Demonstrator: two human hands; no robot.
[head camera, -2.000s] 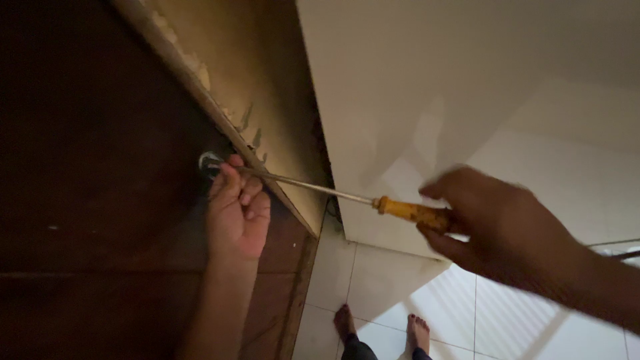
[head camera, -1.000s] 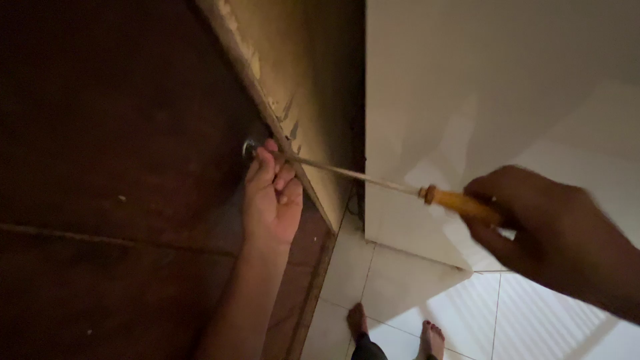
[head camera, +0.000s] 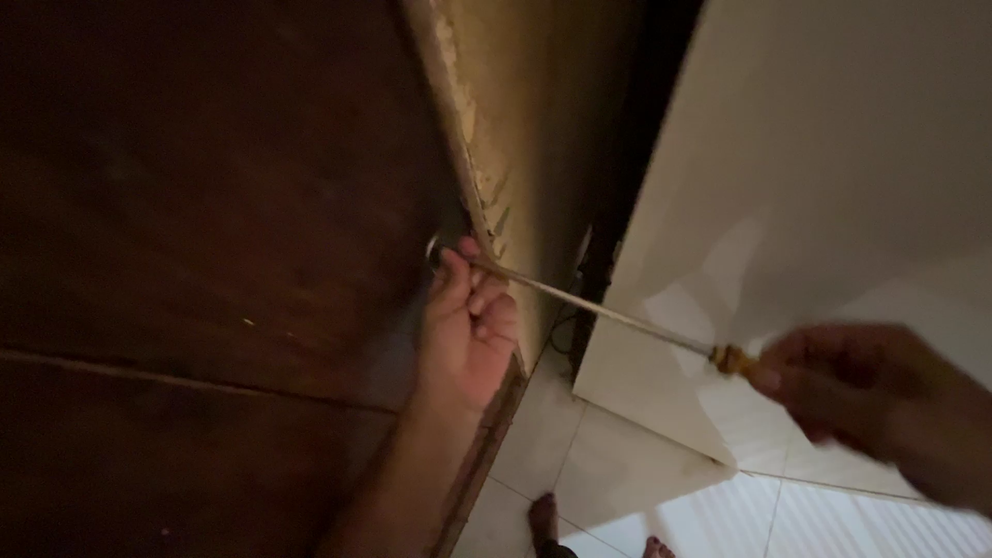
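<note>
In the head view my right hand (head camera: 860, 387), partly blurred, grips the yellow-orange handle of a long screwdriver (head camera: 620, 316) at the right. Its thin metal shaft slants up and left to my left hand (head camera: 473, 310), whose fingertips are pinched around the tip end at the edge of a dark reddish-brown wooden panel (head camera: 232, 232). A small round shiny metal fitting (head camera: 434, 248) sits just left of those fingertips. The tip itself and whatever it touches are hidden by the fingers.
A worn, yellowish edge face (head camera: 527, 155) borders the dark panel. Across a dark gap stands a large pale panel (head camera: 806, 155). A thin cable (head camera: 559, 333) hangs in the gap. Below are white floor tiles (head camera: 597, 457) and two bare feet (head camera: 544, 511).
The view has shifted, placing the hands farther right. My right hand has changed its hold on the screwdriver handle, with fingertips now at its front part. My left hand stays at the tip end.
</note>
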